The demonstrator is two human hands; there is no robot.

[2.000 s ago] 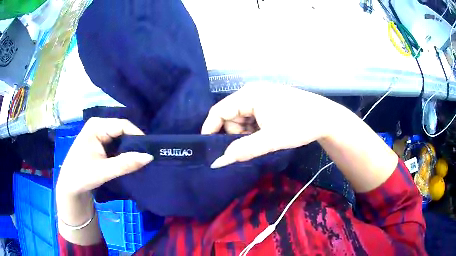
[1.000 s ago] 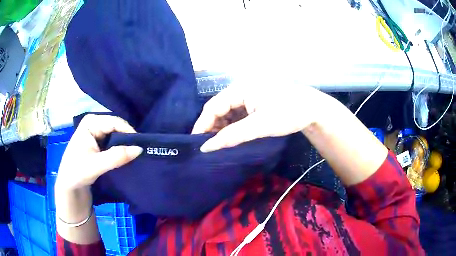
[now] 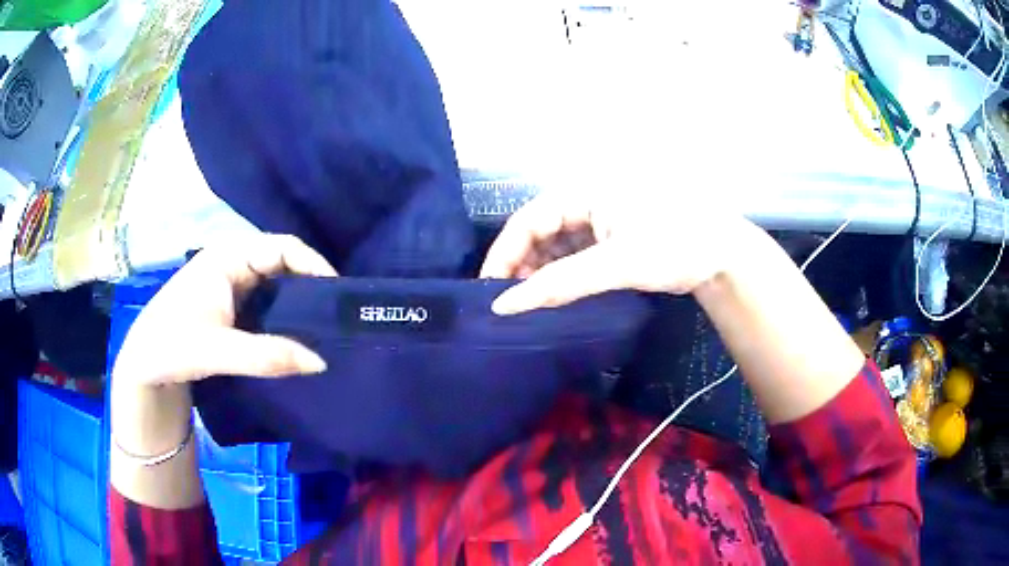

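Note:
The dark navy trousers (image 3: pixel 321 122) lie over the table edge and down onto my lap. Their waistband (image 3: pixel 487 327) faces up, with a dark label strip (image 3: pixel 394 315) bearing small pale lettering. My left hand (image 3: pixel 210 315) holds the waistband's left end, fingers behind the fold and thumb on the front. My right hand (image 3: pixel 614 257) pinches the top edge right of the label, thumb in front and fingers behind. The inside of the waistband is hidden.
The white table (image 3: pixel 664 100) has a ruled scale (image 3: pixel 498 197) along its front edge. Scissors with yellow and green handles (image 3: pixel 869 108) lie at the upper right. Blue crates (image 3: pixel 66 475) stand at lower left. A white cord (image 3: pixel 653 437) hangs across my front. Yellow round items (image 3: pixel 948 429) are at right.
Since one second ago, my right hand has shifted right and the waistband has turned flatter, the label strip showing more clearly. My left thumb has moved lower, off the lettering's side.

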